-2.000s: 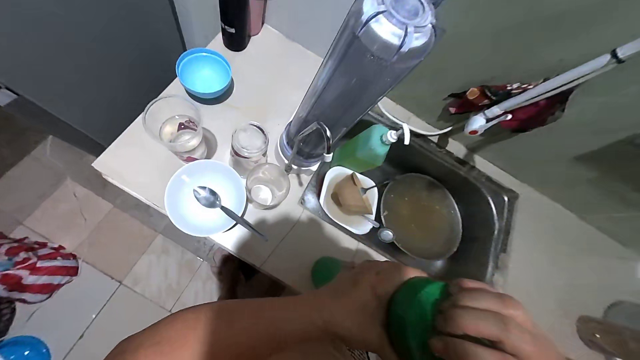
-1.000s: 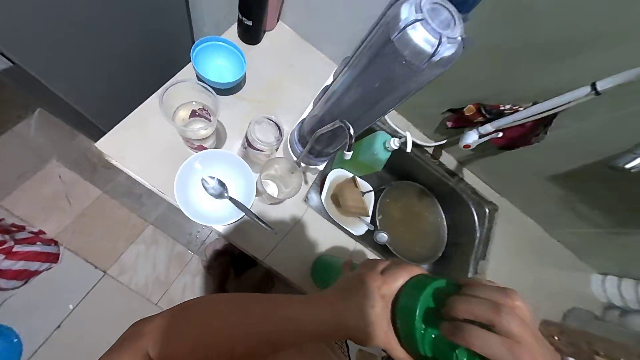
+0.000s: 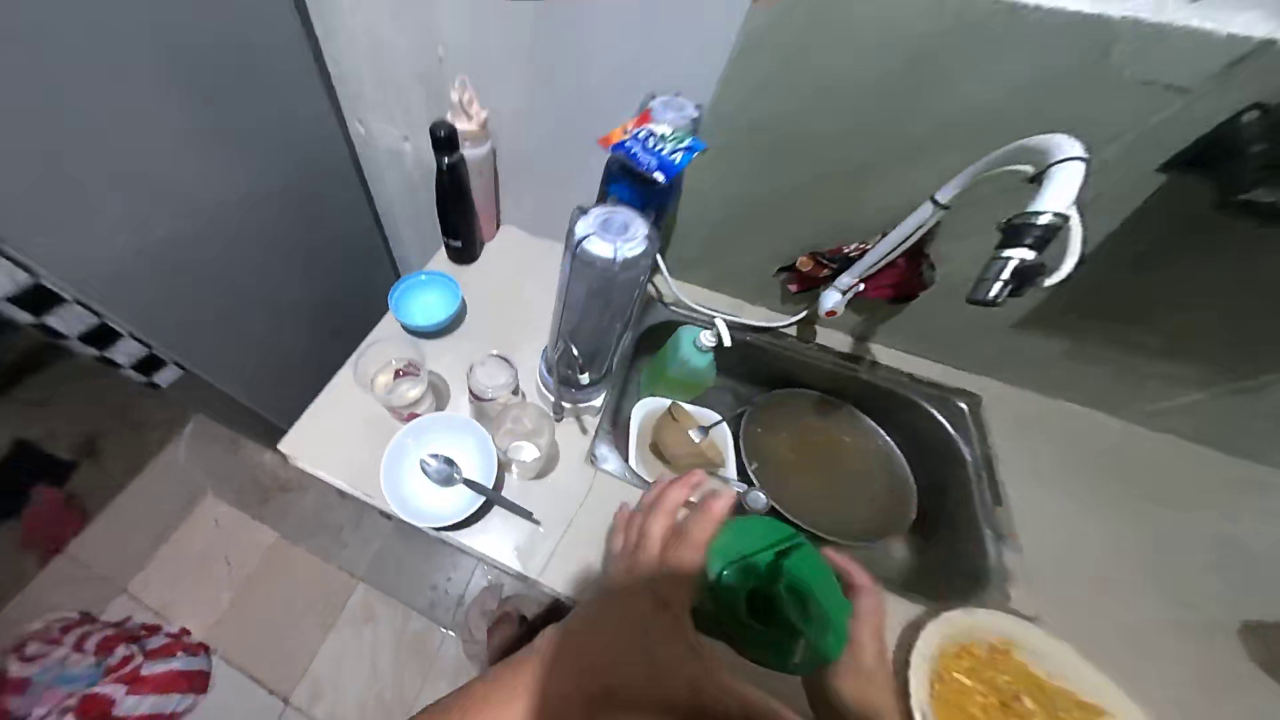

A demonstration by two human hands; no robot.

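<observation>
A green plastic container (image 3: 775, 595) is between my hands at the near edge of the sink. My left hand (image 3: 665, 530) lies against its left side, fingers spread, close to the white square dish (image 3: 648, 425). Around its right side curls my right hand (image 3: 865, 635), partly hidden by it. Inside the steel sink (image 3: 950, 500) are a round pan of murky water (image 3: 830, 465), the dish with a brown piece and a fork, and a green soap bottle (image 3: 683, 362). A white bowl (image 3: 415, 485) with a spoon (image 3: 480, 488) stands on the counter to the left.
A clear cup (image 3: 395, 380), a glass jar (image 3: 493, 380), a glass (image 3: 524, 440) and a blue bowl (image 3: 426, 302) stand left of the tall clear dispenser (image 3: 600, 300). Bottles (image 3: 457, 200) are behind. A white flexible faucet (image 3: 900, 235) arches over the sink. Yellow food fills a bowl (image 3: 925, 640) at lower right.
The view has shifted widely, showing more wall, the faucet and the food bowl. My left hand's fingers are now spread against the green container's side; both hands remain at it.
</observation>
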